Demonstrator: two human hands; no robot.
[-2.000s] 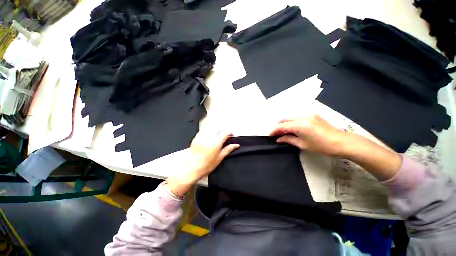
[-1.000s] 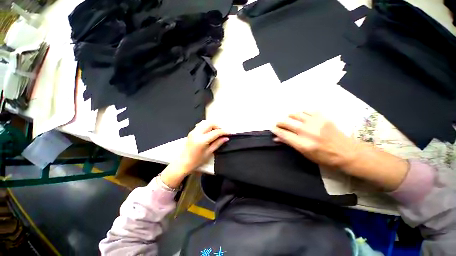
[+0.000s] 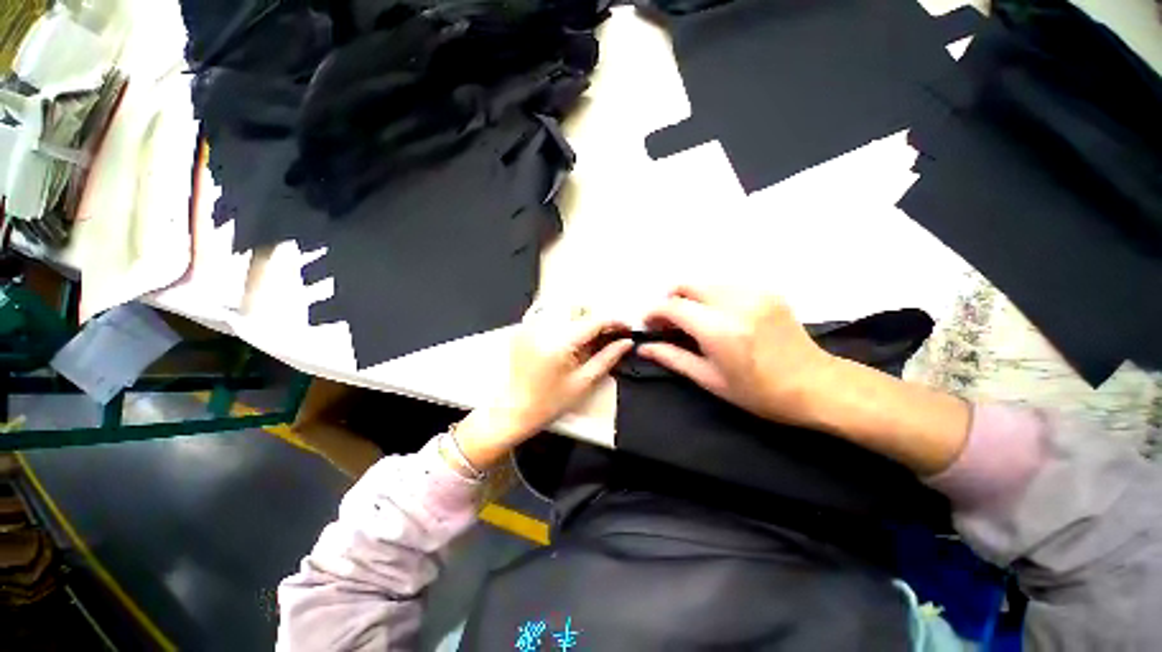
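A black panel (image 3: 714, 427) lies over the near edge of the white table, its lower part against the apron. My left hand (image 3: 561, 369) pinches the panel's top left corner between thumb and fingers. My right hand (image 3: 733, 350) pinches the top edge right beside it, the two hands almost touching. The top edge looks doubled at the fingers. Part of the panel passes under my right forearm and shows beyond it as a raised, rounded fold. The fingers hide the exact fold at the corner.
A crumpled black pile (image 3: 421, 191) lies at the left. Flatter black panels (image 3: 803, 89) lie at the upper right, another (image 3: 1058, 217) at the far right. A marked sheet (image 3: 994, 344) lies under the right side. A green frame (image 3: 191, 427) stands left below the table edge.
My right hand has moved left along the top edge, close to my left hand. The panel has shifted right, and its right part now rises beyond my forearm.
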